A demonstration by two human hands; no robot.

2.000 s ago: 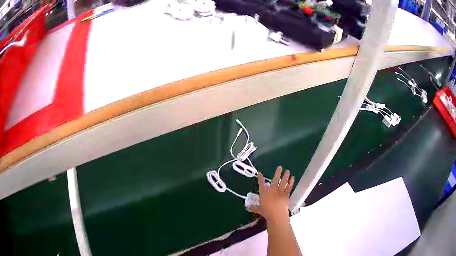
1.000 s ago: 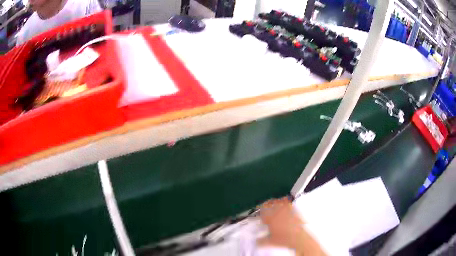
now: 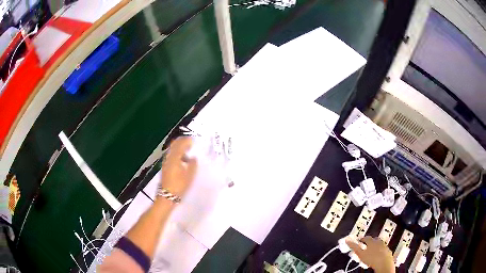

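Note:
My left hand (image 3: 180, 165) is over the white paper sheets (image 3: 266, 138), with a bracelet at the wrist. Blurred white cords and adapters (image 3: 221, 145) show beside its fingers; whether it holds them is unclear. My right hand (image 3: 375, 255) is at the bottom right, cut off by the edge, its fingers on a white power adapter (image 3: 346, 244) at the near end of a socket outlet (image 3: 363, 222). White cords hang by it. More socket outlets (image 3: 335, 211) stand in a row on the black board. Part of a green circuit board (image 3: 290, 262) shows near the bottom edge.
White adapters (image 3: 375, 200) with cords cluster behind the sockets, before the beige test cabinet (image 3: 405, 125). A printed sheet (image 3: 367, 133) leans at its corner. The green belt (image 3: 122, 117) curves at left, with a blue object (image 3: 93, 64). Tangled cords (image 3: 88, 242) lie bottom left.
The view has swung from the belt and shelf to the papers and test board. Earlier one hand showed, first by adapters on the belt, then blurred near its edge; now both hands show.

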